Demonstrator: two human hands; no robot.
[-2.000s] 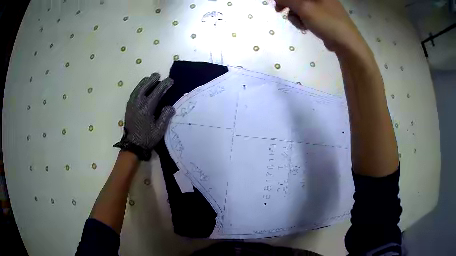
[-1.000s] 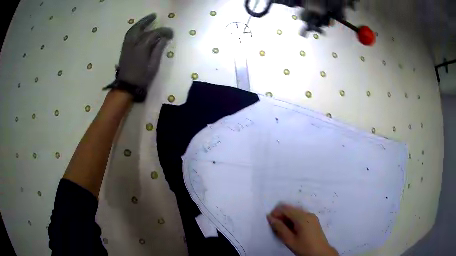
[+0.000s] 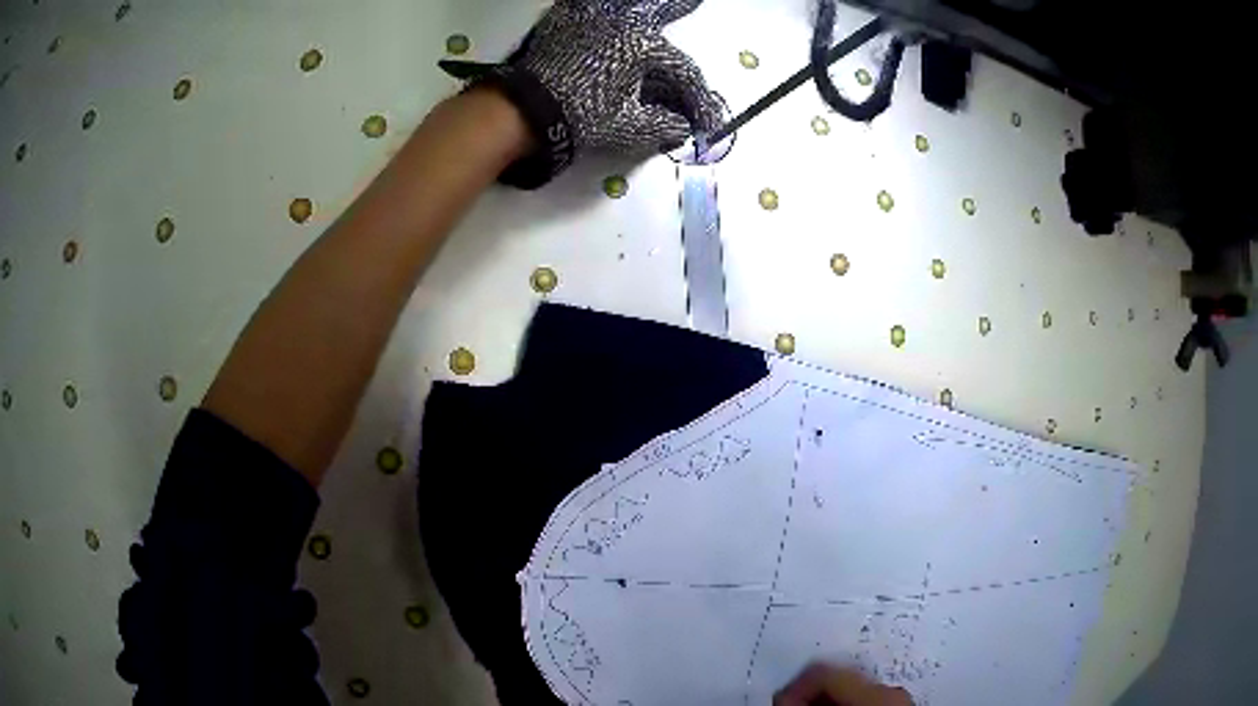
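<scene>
My left hand [image 3: 607, 83], in a grey chainmail glove with a dark wrist strap, is at the round slot plate [image 3: 717, 142]. Its fingers bend down there; whether they hold anything is unclear. My right hand [image 3: 842, 687] lies over the paper marker at the bottom edge, mostly cut off. The white paper marker [image 3: 897, 531], with thin printed lines, lies on dark fabric [image 3: 476, 469] that shows along its left and upper left. A thin dark bar, perhaps the blade [image 3: 793, 86], slants from the machine head down to my left fingertips.
The black machine head [image 3: 1076, 83] hangs over the upper right, with a dark wing screw [image 3: 1203, 341] below it. A narrow metal strip [image 3: 704, 248] runs from the slot plate to the fabric. The cream-white table top [image 3: 235, 276] has rows of brass-ringed holes.
My left hand has moved right to the slot plate. My right hand has dropped to the bottom edge. The machine head covers more of the upper right, and its red knob is out of view.
</scene>
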